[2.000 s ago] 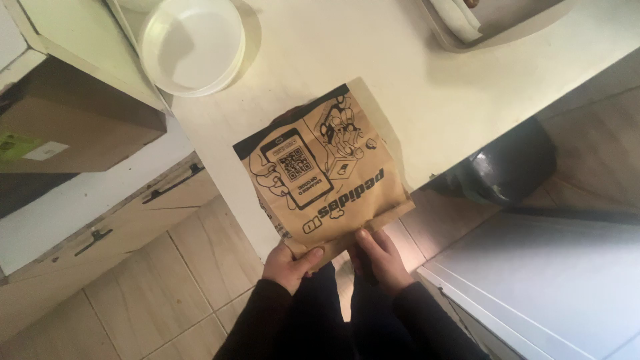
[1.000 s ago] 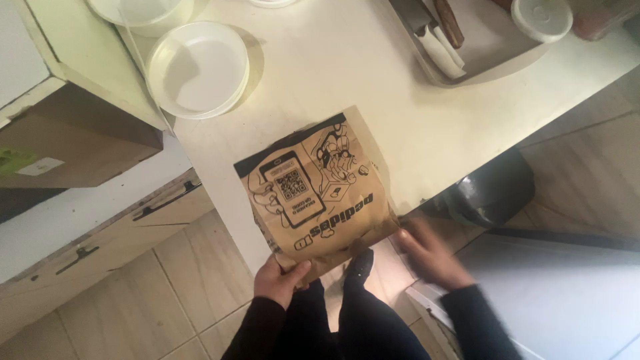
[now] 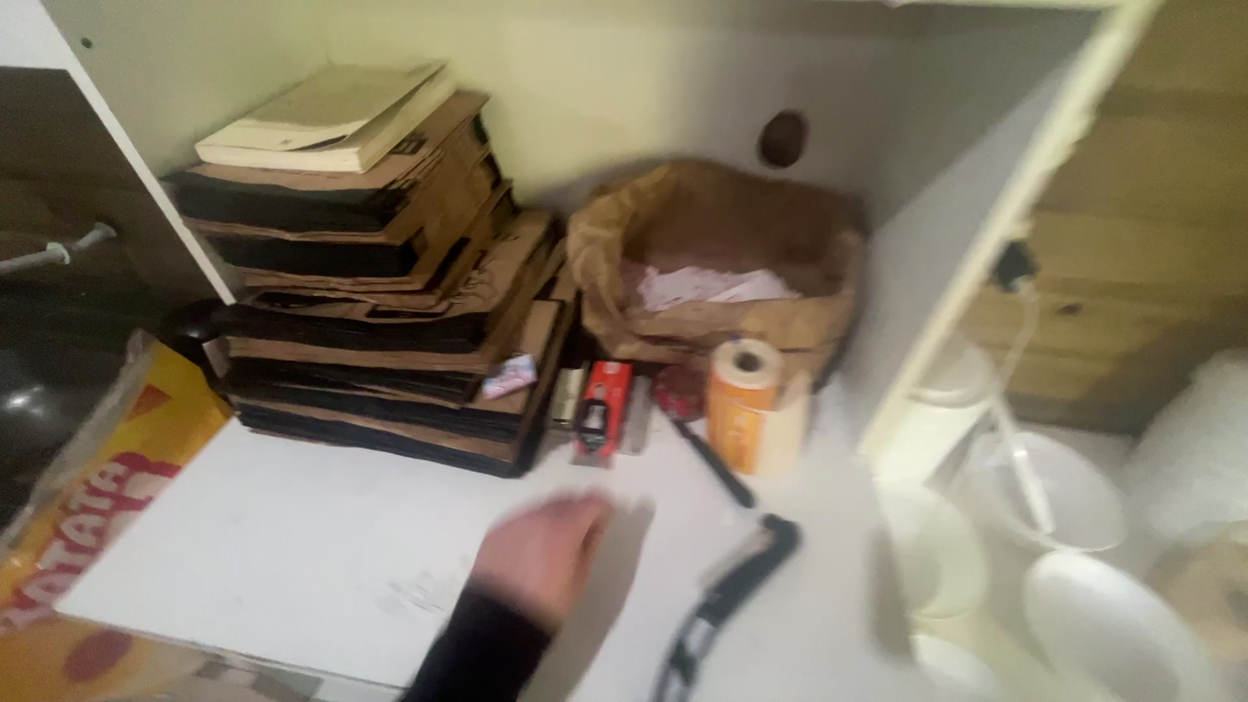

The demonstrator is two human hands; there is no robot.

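Observation:
My left hand [image 3: 541, 556], in a black sleeve and motion-blurred, is over the white shelf board, with its fingers curled. Whether it holds anything cannot be told. A small red packet [image 3: 604, 409] lies just beyond it. Behind and to the left, a tall stack of folded brown paper bags [image 3: 370, 331] bears a cream paper pad [image 3: 312, 117]. An open brown paper bag [image 3: 624, 331] holds pale paper slips [image 3: 712, 288]. In front of it stands an orange and white roll [image 3: 741, 409], beside a dark slender object [image 3: 717, 463]. My right hand is out of view.
A black strap-like object [image 3: 726, 595] lies at the right of the shelf. The cabinet's side panel [image 3: 994, 234] separates it from white bowls [image 3: 1043, 492] and a white cable [image 3: 1019, 448]. A yellow printed bag [image 3: 117, 478] is at the left edge.
The view has swung from the table to a cabinet shelf. My left hand held a printed paper bag earlier; that bag is no longer seen in it. My right hand has left the view.

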